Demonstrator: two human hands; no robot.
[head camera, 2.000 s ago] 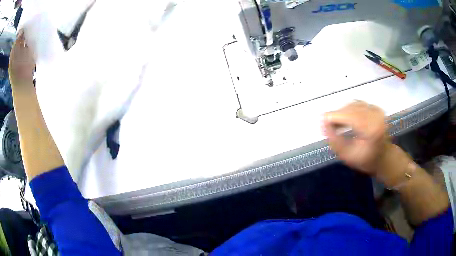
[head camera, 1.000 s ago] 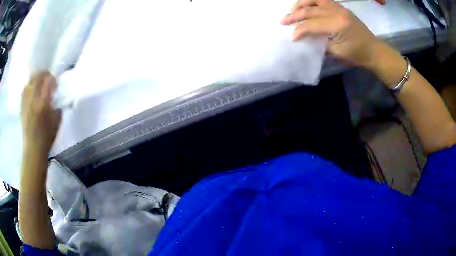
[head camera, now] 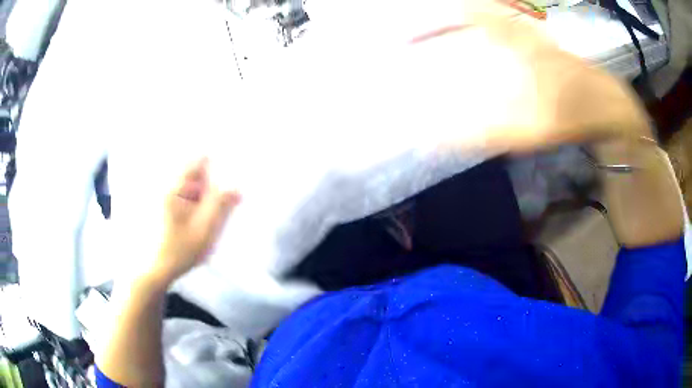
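A wide pale fabric panel [head camera: 357,182] lies over the white machine table and hangs over its front edge. Glare washes out most of it. My left hand [head camera: 196,216] is at the panel's left part, blurred, with thumb and fingers partly bent; whether it grips the cloth is not clear. My right hand [head camera: 542,95] is stretched over the panel's right part, strongly blurred and washed out, its fingers hard to make out. The presser foot and needle area [head camera: 288,23] shows at the top edge, beyond the cloth.
Orange-red and yellow-green snips [head camera: 529,9] lie at the top right. A dark cord [head camera: 636,30] hangs over the table's right side. Crumpled grey cloth [head camera: 205,352] is at the lower left, below the table. A brown-grey item [head camera: 580,242] is at the lower right.
The fabric panel now spreads further over the front edge. My left hand has moved right and down. My right hand has moved slightly right and down. The needle area is back in view.
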